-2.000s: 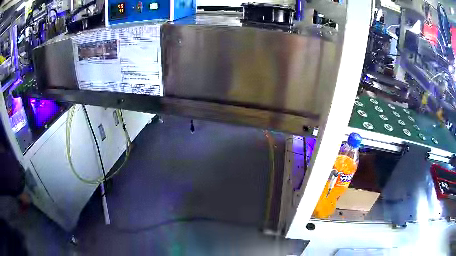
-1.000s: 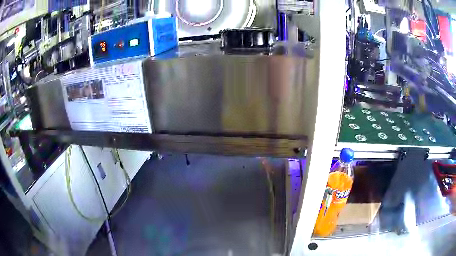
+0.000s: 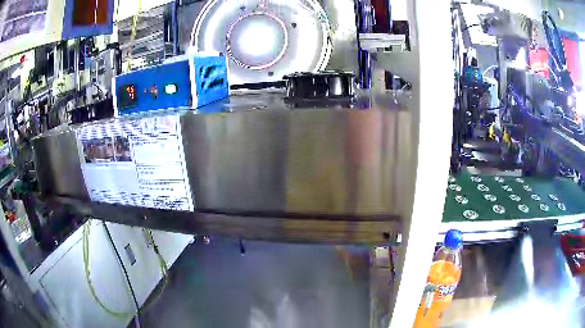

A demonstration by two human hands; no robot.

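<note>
Neither of my hands is in the picture. Nearest in front is the stainless steel bench front (image 3: pixel 308 166), with a white printed instruction sheet (image 3: pixel 157 170) on its left part. A blue control box (image 3: pixel 168 84) with red digits and a green-lit switch stands on the bench top at left. A black cooling fan (image 3: pixel 319 84) lies on the bench top right of it. Behind them an inspection monitor (image 3: pixel 215 38) shows bright rings. At right, small round clear parts (image 3: pixel 498 209) lie in rows on the green conveyor belt (image 3: pixel 458 200).
A thick white frame post (image 3: pixel 431 128) stands between bench and belt. A drink bottle (image 3: pixel 439 291) with orange liquid and a blue cap is beside it, with brown cardboard (image 3: pixel 471 309) behind. A white cabinet (image 3: pixel 83 272) with a looped yellowish hose is below left. Machinery (image 3: pixel 491 128) stands above the belt.
The view has tilted up. The bench, belt and bottle sit lower in the picture, and the whole blue box and more of the monitor show. No hand has appeared.
</note>
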